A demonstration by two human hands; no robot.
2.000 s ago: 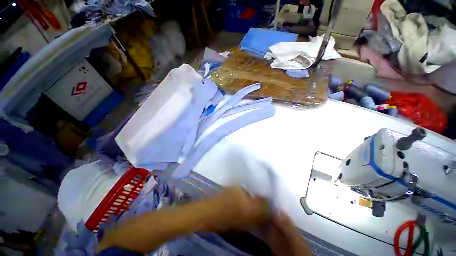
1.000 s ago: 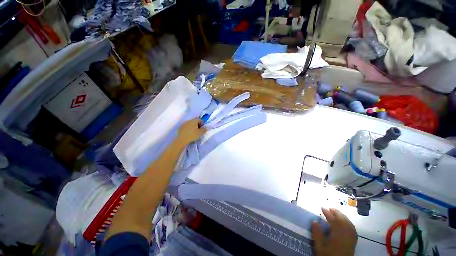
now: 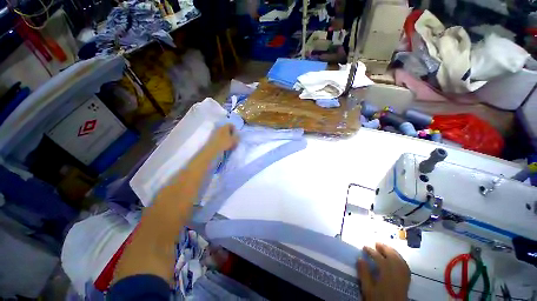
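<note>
A long, slightly curved light-blue strip (image 3: 277, 230) lies along the front edge of the white table. My right hand (image 3: 384, 274) rests on its right end, left of the scissors. My left hand (image 3: 224, 140) reaches over the strips (image 3: 259, 166) at the table's left end; it is blurred, and whether its fingers grip a strip cannot be told. The white sewing machine head (image 3: 412, 188) stands right of the strip, its lit needle area above my right hand.
Red and green scissors (image 3: 465, 276) lie by the machine. A pale tray (image 3: 176, 147) and red basket (image 3: 112, 263) are at left. A shiny brown package (image 3: 300, 109) with white cloth on it lies at the back, with thread cones (image 3: 406, 120) to its right.
The strip came down to the front edge under my right hand after the first frame. My left hand moved back to the strip pile and, since one second ago, slightly further up. The view shifted slightly.
</note>
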